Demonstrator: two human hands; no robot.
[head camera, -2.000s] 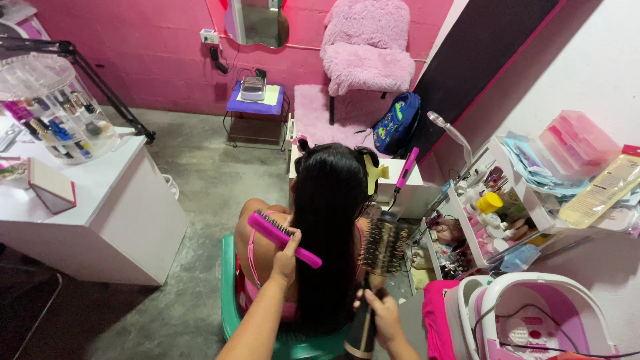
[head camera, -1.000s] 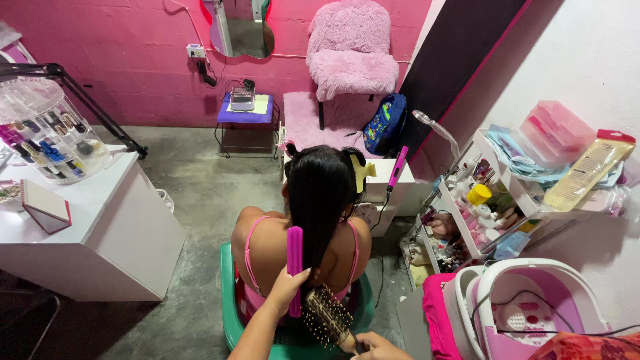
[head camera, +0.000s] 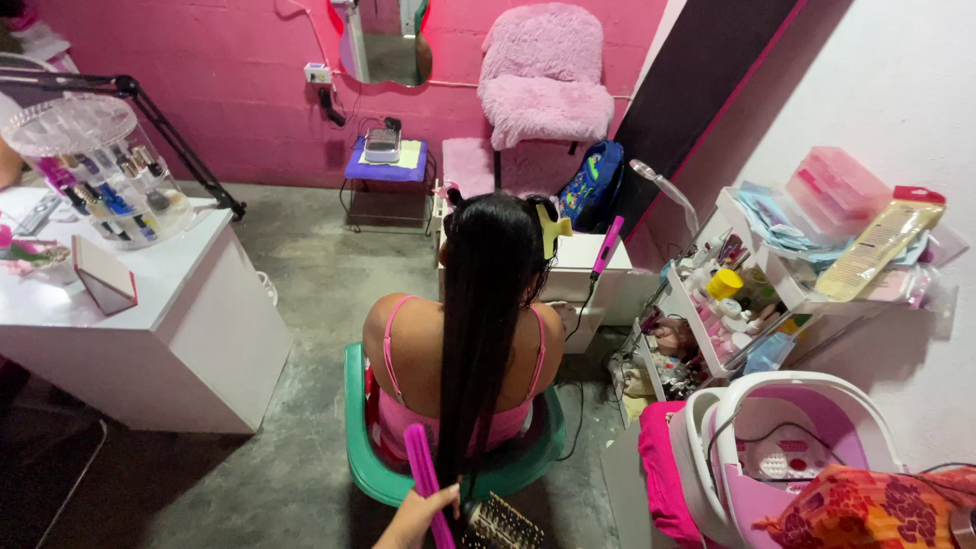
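A person with long dark hair (head camera: 484, 305) sits in a green plastic chair (head camera: 354, 427), back toward me. At the lower edge, my left hand (head camera: 419, 515) is closed around a magenta hairbrush (head camera: 424, 465), beside the lower end of the hair. Just right of it, a round hairbrush (head camera: 499, 526) with a gold barrel lies at the hair's lower end, partly cut off by the frame. My right hand is out of view. A yellow hair clip (head camera: 550, 229) holds hair on the right of the head.
A magenta hair iron (head camera: 608, 248) rests on a white drawer unit (head camera: 587, 255), its cord hanging down. A full trolley (head camera: 694, 313) and a foot bath (head camera: 808, 389) stand right. A white desk (head camera: 206, 320) with a nail polish rack (head camera: 114, 183) is left; a pink fluffy chair (head camera: 545, 76) is ahead.
Both brushes have moved down toward the lower end of the hair, which now hangs long down the back. My right hand has gone out of view.
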